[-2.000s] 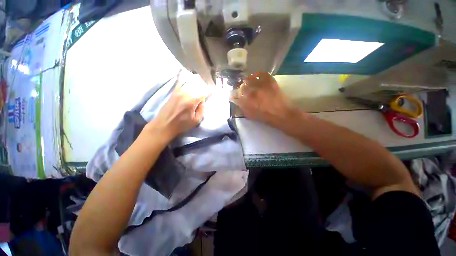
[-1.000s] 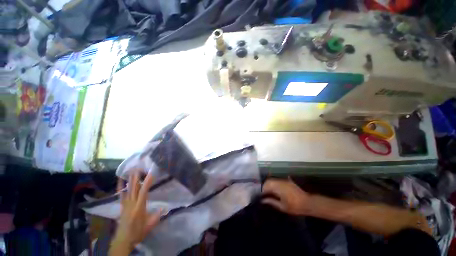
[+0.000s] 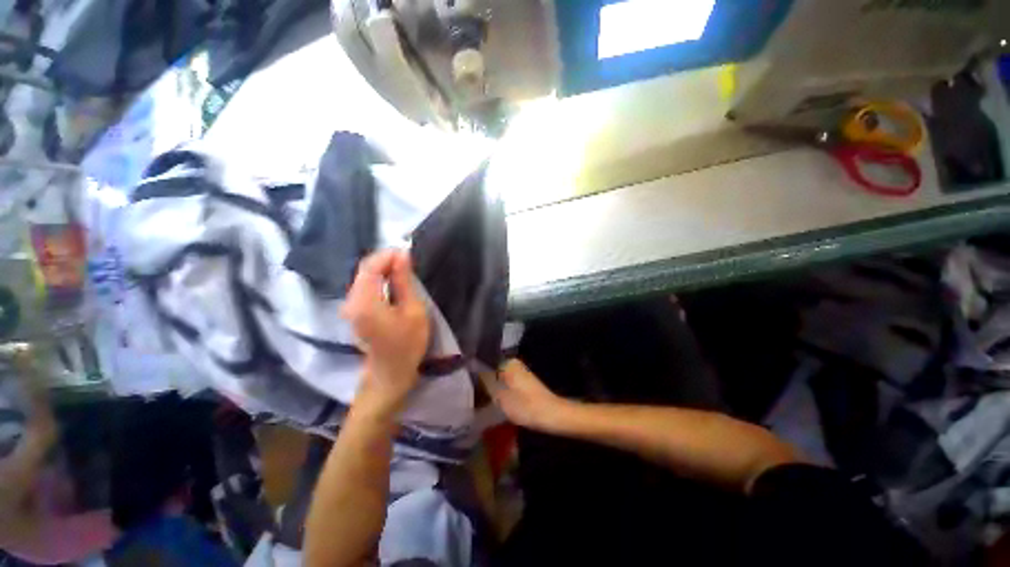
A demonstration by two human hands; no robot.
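Observation:
A large light grey garment piece (image 3: 290, 332) with dark stripes lies bunched on the table and hangs over its front edge. A dark grey panel (image 3: 456, 260) on it reaches up to the glare below the sewing machine head (image 3: 471, 55). My left hand (image 3: 390, 316) pinches the cloth beside the panel's left edge. My right hand (image 3: 521, 393) holds the cloth at the panel's lower end, at the table edge. The needle and presser foot are lost in the lamp glare.
Scissors with yellow and red handles (image 3: 880, 150) lie right of the machine beside a dark flat object (image 3: 966, 133). Cut pieces (image 3: 897, 410) are heaped below the table at right. Dark cloth (image 3: 144, 39) lies at the back left. Another person's arm (image 3: 28, 443) shows at the left edge.
The garment piece has been spread up onto the table, with the dark panel towards the needle. My left hand has closed on cloth and moved up and right. The view is closer to the machine.

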